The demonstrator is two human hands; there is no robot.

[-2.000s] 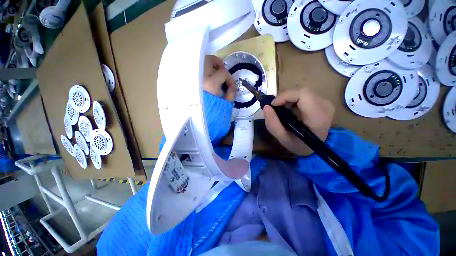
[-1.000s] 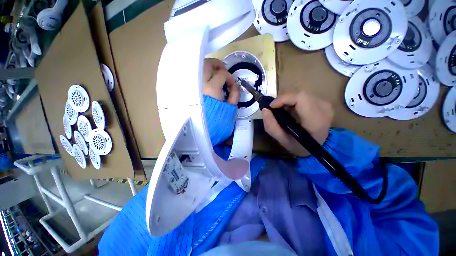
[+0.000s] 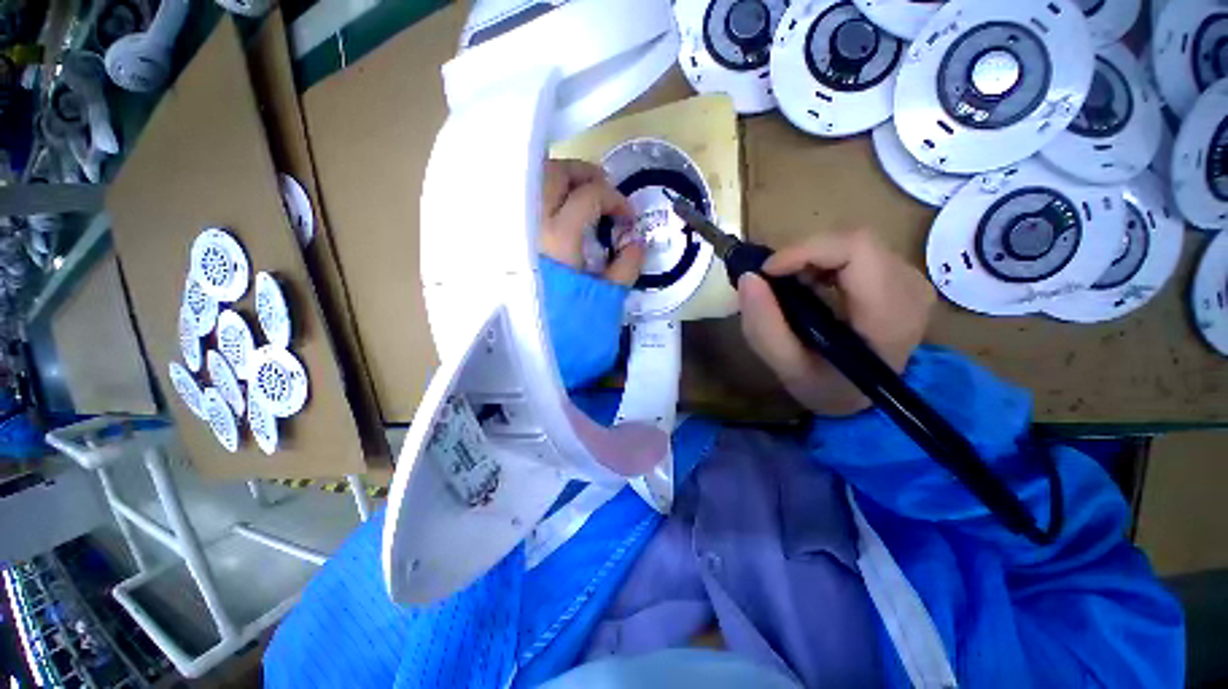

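Observation:
A white headphone (image 3: 488, 202) stands over the cream fixture (image 3: 727, 141), its open cup with a circuit board (image 3: 466, 454) hanging near my lap. The round white ear cup housing (image 3: 677, 276) sits in the fixture with a dark ring inside. My right hand (image 3: 838, 316) holds the black soldering iron (image 3: 889, 390), its tip over the upper part of the housing's centre. My left hand (image 3: 587, 222) is partly behind the headphone band, fingertips pinched at the left inside of the housing. What they pinch is too small to tell.
Several white speaker plates (image 3: 952, 135) are heaped at the upper right. Several small perforated discs (image 3: 234, 341) lie on the cardboard sheet (image 3: 148, 202) at the left. More headphones (image 3: 140, 57) show at the upper left. A white tube frame (image 3: 182, 538) stands at the lower left.
The soldering iron and my right hand have moved a little right, and the tip sits higher over the housing. The headphone's hanging cup has shifted slightly up and left.

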